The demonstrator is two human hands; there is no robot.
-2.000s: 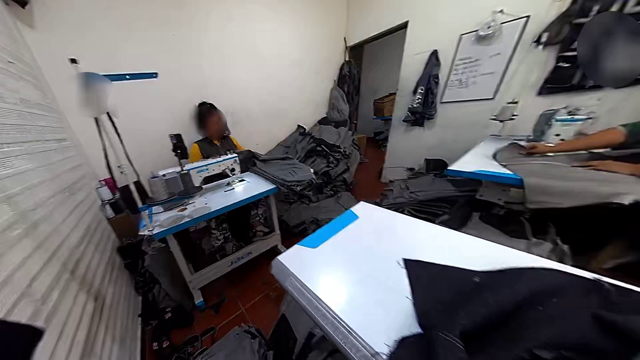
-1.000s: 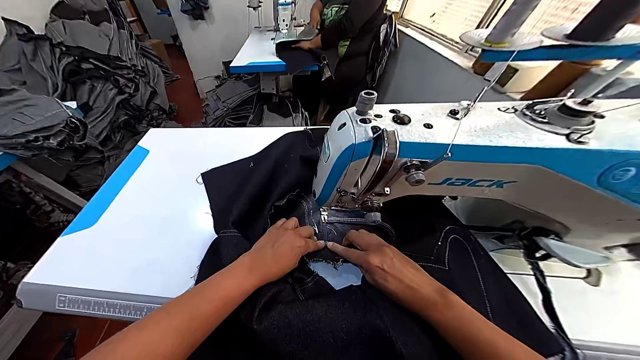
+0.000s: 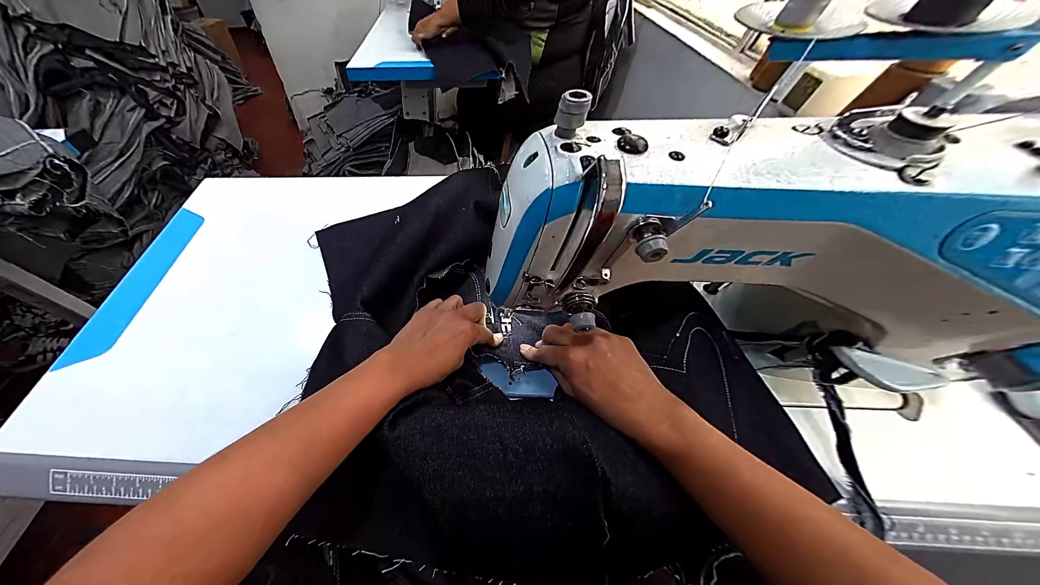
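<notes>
A dark denim garment (image 3: 504, 471) with light stitching and frayed edges lies across the bed of a Jack sewing machine (image 3: 756, 195). My left hand (image 3: 443, 337) presses on the denim just left of the presser foot (image 3: 506, 321), thumb and fingertips on the cloth. Close to the right of the foot, my right hand (image 3: 597, 366) rests on the same cloth, its index finger pointing toward the left thumb. Whether either hand pinches the fabric is hard to see. Below the fingertips, a patch of blue shows through a gap in the denim. The needle tip cannot be made out.
The white tabletop (image 3: 236, 325) has a blue edge strip and a printed ruler (image 3: 114, 483). Thread spools stand on a rack (image 3: 902, 49) at upper right. Piles of grey denim (image 3: 106, 122) lie at left. Beyond, a co-worker's hand (image 3: 436, 22) holds dark cloth at another table (image 3: 386, 49).
The view has swung from the room to the machine since two seconds ago. Over the last second, both hands have stayed near the presser foot, with little plain change.
</notes>
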